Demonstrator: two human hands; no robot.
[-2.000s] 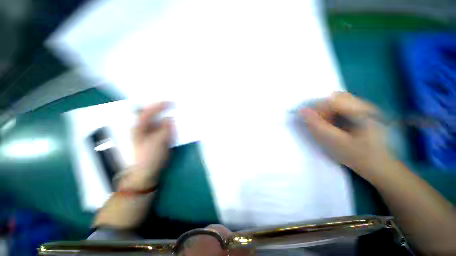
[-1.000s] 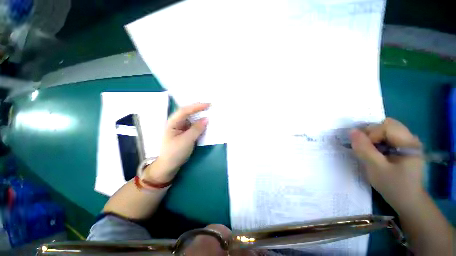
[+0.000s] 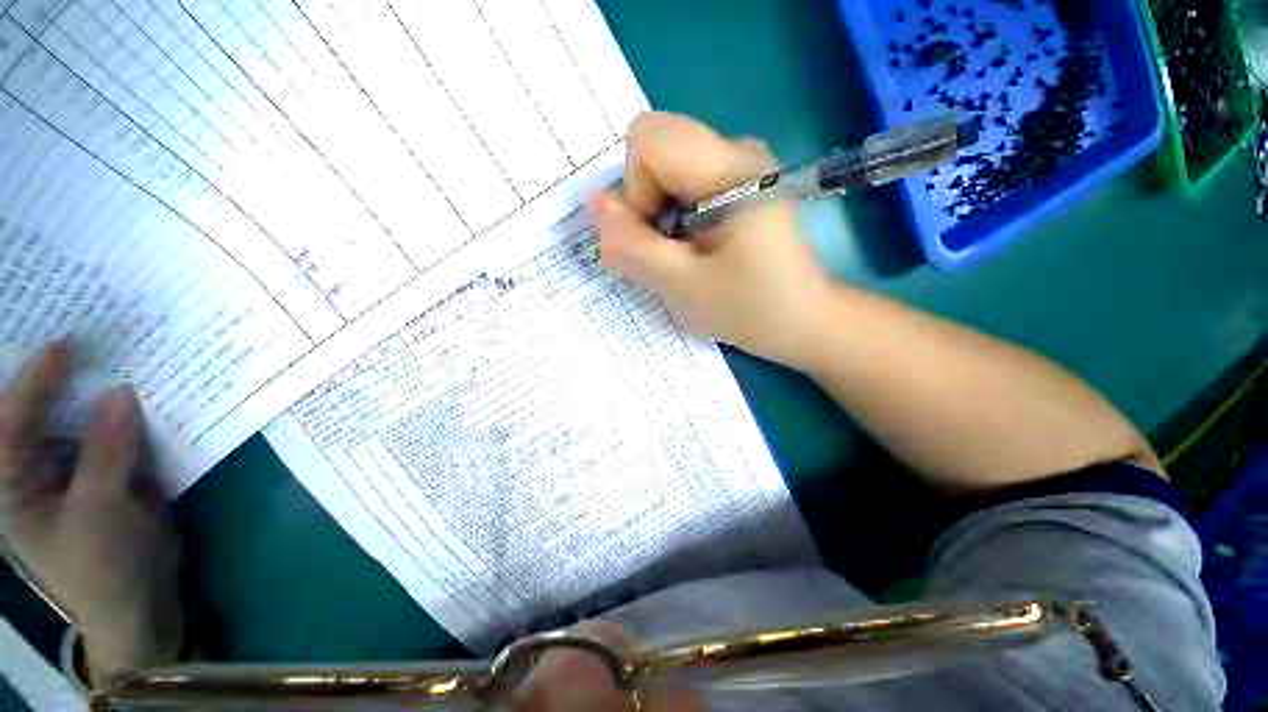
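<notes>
My right hand (image 3: pixel 716 244) holds a gel pen (image 3: pixel 821 177) with a clear barrel and dark grip, near the top edge of a dense printed form (image 3: pixel 542 431). A ruled table form (image 3: pixel 362 153) lies at the upper left and overlaps the top of the dense form. My left hand (image 3: pixel 91 515) is at the left edge of the picture, somewhat blurred, with its fingers apart on the lower left corner of the table form. A few handwritten marks show in a column of the table form.
A blue parts tray (image 3: pixel 946 237) with many tiny black pieces stands at the upper right. A green basket (image 3: pixel 1199 153) with dark parts is beside it. Green bench top (image 3: pixel 918 334) shows around the papers. Glasses cross the bottom of the view. Something blue is at the lower right edge.
The view has swung to the right and the papers appear turned. The blue tray has come into view and the phone has left it. The pen stays in my right hand.
</notes>
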